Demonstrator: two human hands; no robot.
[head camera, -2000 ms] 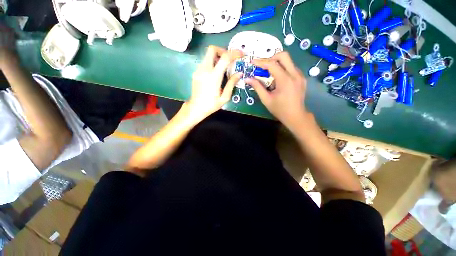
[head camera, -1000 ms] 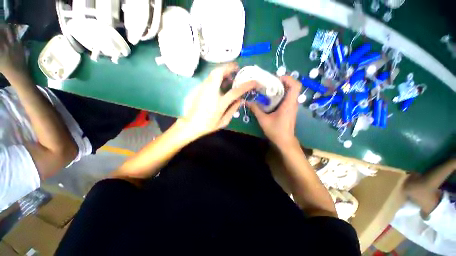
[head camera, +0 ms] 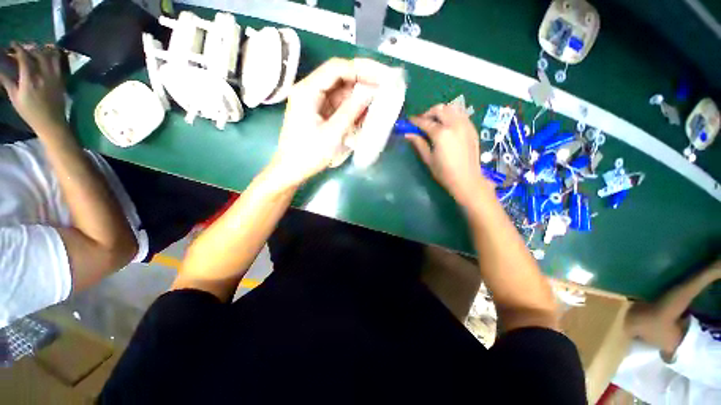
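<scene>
My left hand (head camera: pixel 320 119) is closed around an off-white housing shell (head camera: pixel 381 119), held tilted on edge above the green bench. The shell is blurred, and its inside and any second shell behind it are hard to tell. My right hand (head camera: pixel 413 136) is just right of it, thumb and fingers pinching the end of a blue cell (head camera: pixel 405 126). The cell's left end meets the shell's edge in view; whether they touch is unclear. A heap of wired assemblies with blue cells (head camera: pixel 545 170) lies right of my right hand.
Off-white housings (head camera: pixel 198 67) stand at the back left, with one shell (head camera: pixel 130 113) lying nearer. Beyond the pale rail (head camera: pixel 466 73) are filled housings (head camera: pixel 568 32). A cardboard box (head camera: pixel 597 324) is below the bench at right. Other people's arms (head camera: pixel 67 158) show at both sides.
The filled housing has left my hands. My left hand now holds a shell, and two shells have gone from the back middle. My right hand has moved to the loose blue cell. The view has shifted.
</scene>
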